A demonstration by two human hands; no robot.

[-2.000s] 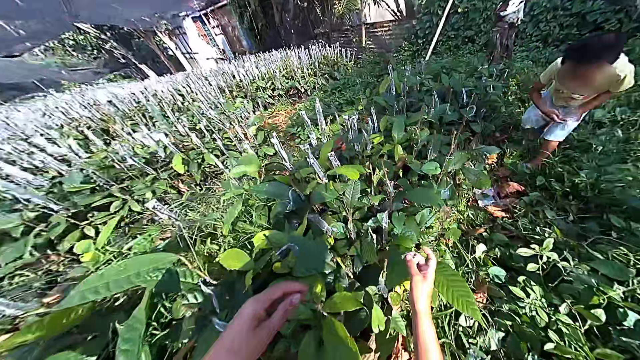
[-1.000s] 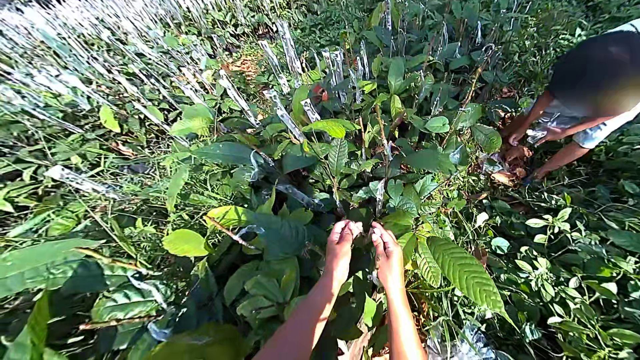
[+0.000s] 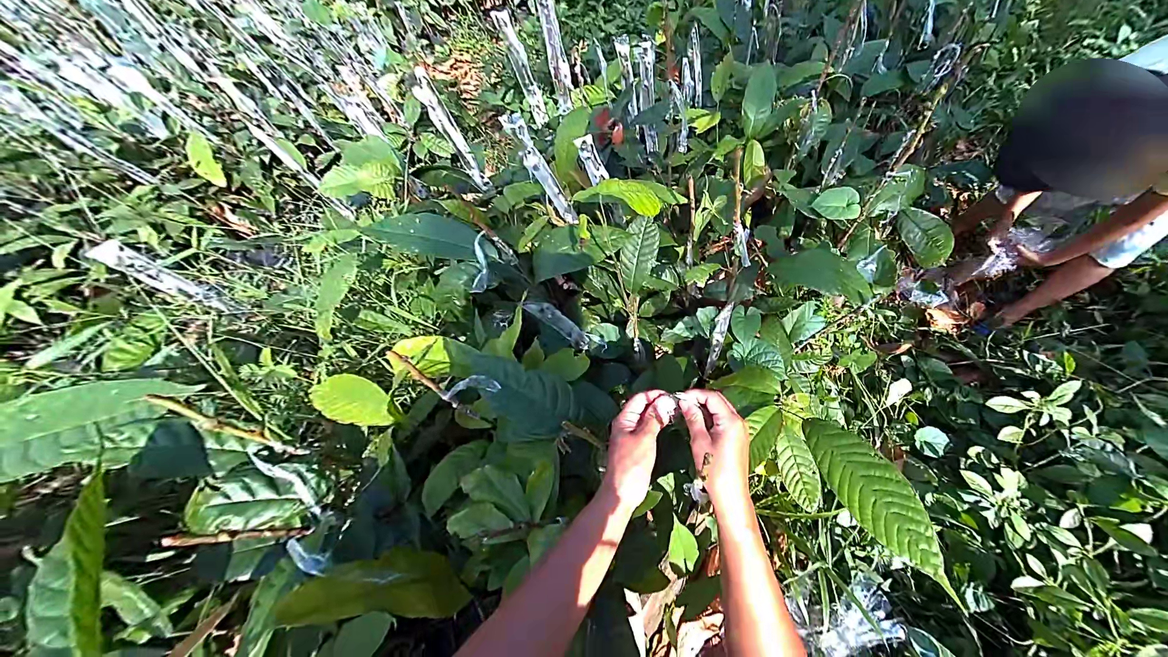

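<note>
My left hand (image 3: 637, 440) and my right hand (image 3: 718, 438) meet fingertip to fingertip above leafy plants, low in the middle of the view. Between them they pinch a small whitish piece of clear plastic (image 3: 673, 401). What the plastic is joined to is hidden by the fingers. A thin stem wrapped in clear plastic (image 3: 720, 338) stands just beyond my right hand. A large ribbed green leaf (image 3: 871, 488) spreads to the right of it, and a broad dark leaf (image 3: 529, 397) lies left of my left hand.
Many plastic-wrapped stems (image 3: 443, 123) rise behind, densest at the upper left. A person (image 3: 1086, 137) bends down at the right, hands on clear plastic near the ground. Crumpled clear plastic (image 3: 853, 620) lies at the lower right. Grass and low plants surround everything.
My hands, apart two seconds ago, have come together at the fingertips. The view has tipped downward. The person at the right has bent lower, with hands near the ground.
</note>
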